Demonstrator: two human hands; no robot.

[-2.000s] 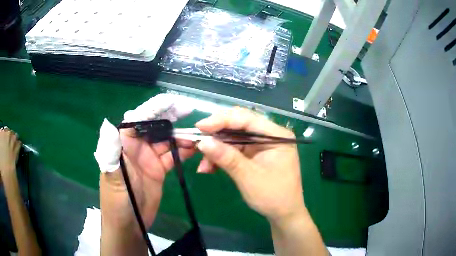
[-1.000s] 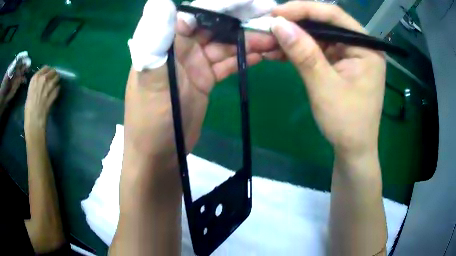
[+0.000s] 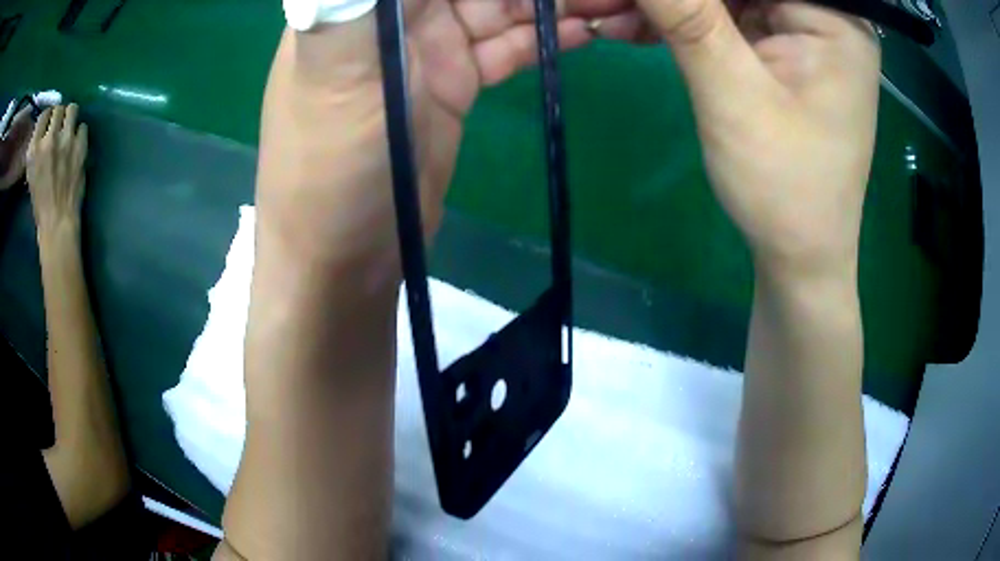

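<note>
A black phone middle frame (image 3: 510, 384) hangs in the air, its wide plate with round holes at the bottom; its top end is cut off by the picture's upper edge. My left hand (image 3: 439, 66) holds the frame near its top end, with a white finger cot on the thumb; its other fingertips are out of view. My right hand (image 3: 768, 121) is at the top right, its fingertips cut off by the edge. It holds a slim dark trimming knife (image 3: 877, 13), only the rear of whose handle shows. The blade is out of view.
A white foam sheet (image 3: 647, 438) lies along the near edge of the green mat (image 3: 658, 219) under my forearms. At the far left a person's forearm (image 3: 77, 329) and hands work over the bench. A grey machine (image 3: 954, 438) stands at the right.
The view has tilted down and closer since the earlier frames. The frame's top end, the knife tip and the far tray stack have left the picture. Both hands keep their holds.
</note>
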